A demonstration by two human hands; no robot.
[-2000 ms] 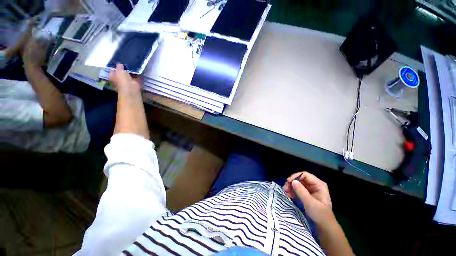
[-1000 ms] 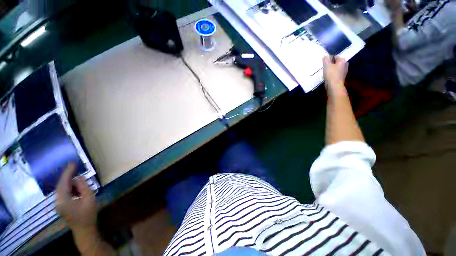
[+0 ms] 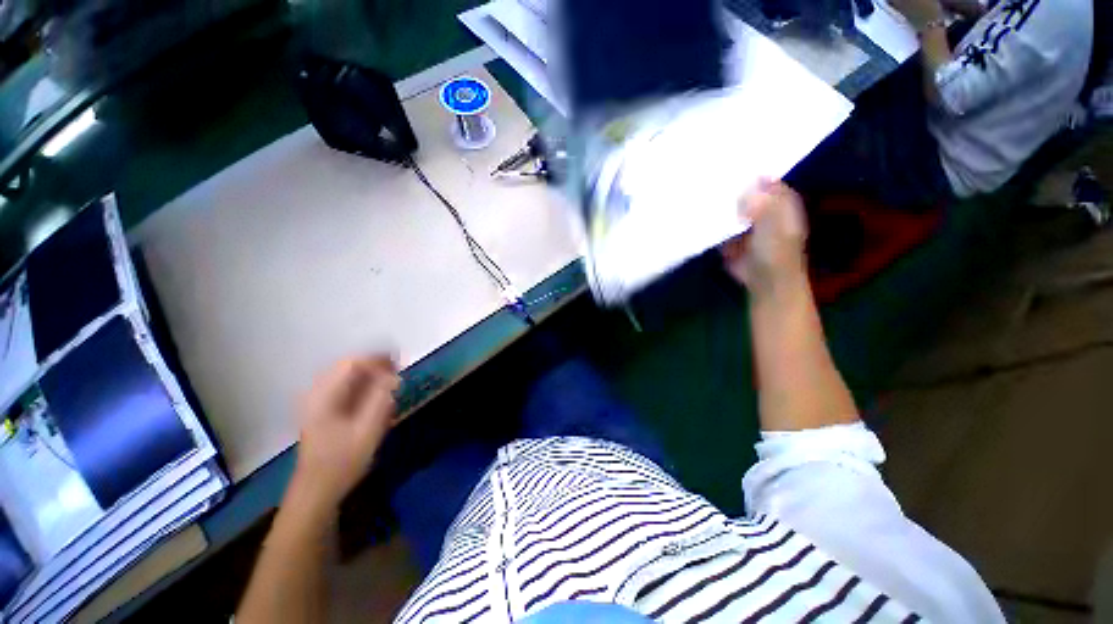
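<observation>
My right hand (image 3: 775, 238) is shut on the near edge of a panel assembly (image 3: 708, 177), right of centre. The panel is blurred and raised above the bench's right part. Its white half is nearer to me and its dark half is at the far side. Small yellowish spots show near its left edge. My left hand (image 3: 348, 421) is over the bench's front edge, left of centre. It is blurred with fingers bent; no object shows in it, but I cannot tell its exact hold.
A stack of white sheets with panels (image 3: 122, 497) is at the left. On the beige board (image 3: 293, 262) are a black box (image 3: 356, 112), a cable (image 3: 458, 226) and a solder spool (image 3: 466, 98). A soldering gun's tip (image 3: 519, 159) shows beside the raised panel. A person sits at upper right (image 3: 1019, 104).
My right hand has brought the panel from the right stack leftward and up, covering most of the soldering gun. My left hand has moved right from the left stack to the bench's front edge.
</observation>
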